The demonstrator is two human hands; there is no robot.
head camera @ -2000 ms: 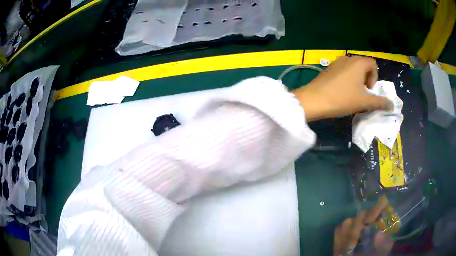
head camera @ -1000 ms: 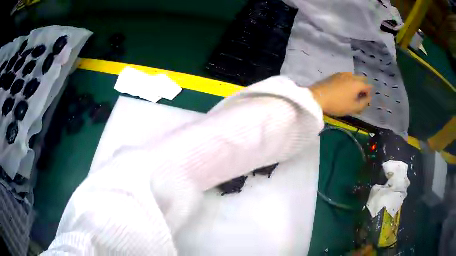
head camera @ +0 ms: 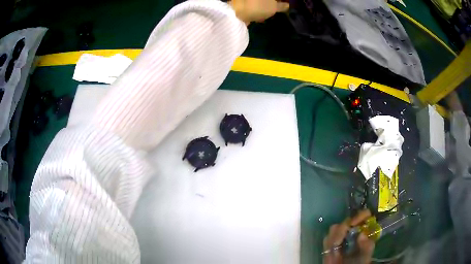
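Note:
Two black round watch cases with short lugs lie on the white foam pad (head camera: 248,206), one at the upper right (head camera: 235,129) and one lower left of it (head camera: 201,153); each shows a small cross mark. My left hand (head camera: 258,9) is at the top edge, partly cut off, beyond the yellow stripe; whether it holds anything cannot be told. Its white sleeve crosses the pad's left part. My right hand (head camera: 351,238), somewhat blurred at the lower right, holds the clear dispensing syringe (head camera: 395,223) with a yellow-amber band, off the pad.
A black controller (head camera: 408,124) with a red light carries a crumpled white wipe (head camera: 385,144). A clear hose (head camera: 330,167) loops beside the pad. A folded white wipe (head camera: 100,68) lies upper left. A tray (head camera: 28,49) is at far left, a grey sheet (head camera: 369,31) beyond the stripe.
My left hand has gone from the crumpled wipe, past the grey sheet, to the top edge. The wipe stays on the controller. Both cases are now uncovered by the sleeve. The view has shifted.

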